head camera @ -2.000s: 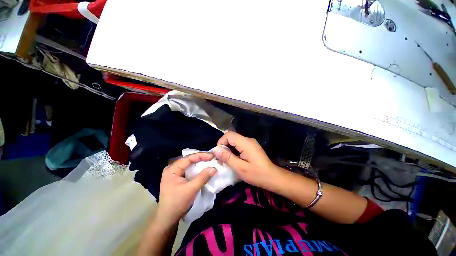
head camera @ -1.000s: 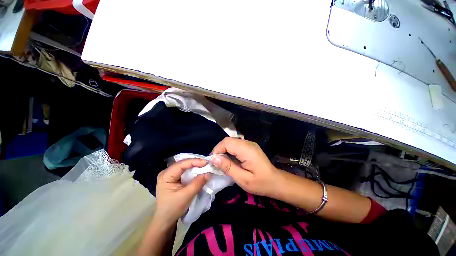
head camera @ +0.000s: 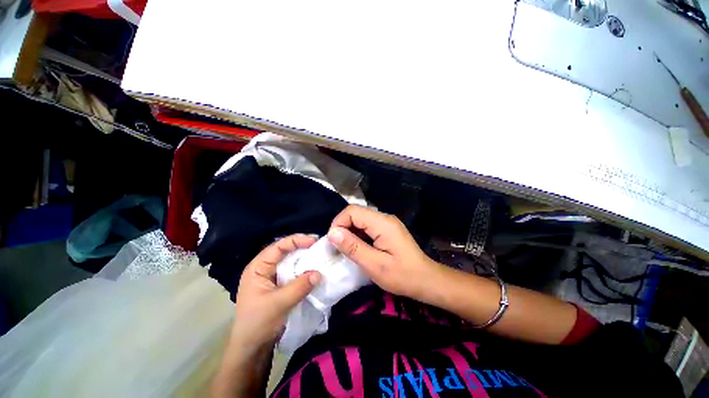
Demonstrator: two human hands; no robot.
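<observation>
A white fabric [head camera: 330,276] is bunched between my two hands above my lap, below the table's front edge. My left hand [head camera: 272,284] holds its left side between thumb and fingers. My right hand [head camera: 381,253] pinches its upper edge between thumb and forefinger. A dark navy or black fabric [head camera: 264,214] lies just behind and left of my hands, partly in a red bin. The fingertips hide part of the white fabric.
The white table [head camera: 326,70] spans the top. The machine's steel plate [head camera: 560,47] and a wooden-handled awl [head camera: 693,109] are at right. The red bin [head camera: 180,190] stands under the table edge. Cream tulle [head camera: 117,334] lies lower left.
My left fingers have spread a little and shifted slightly left on the white fabric, which shows smoother and wider between the hands. The camera view has shifted slightly.
</observation>
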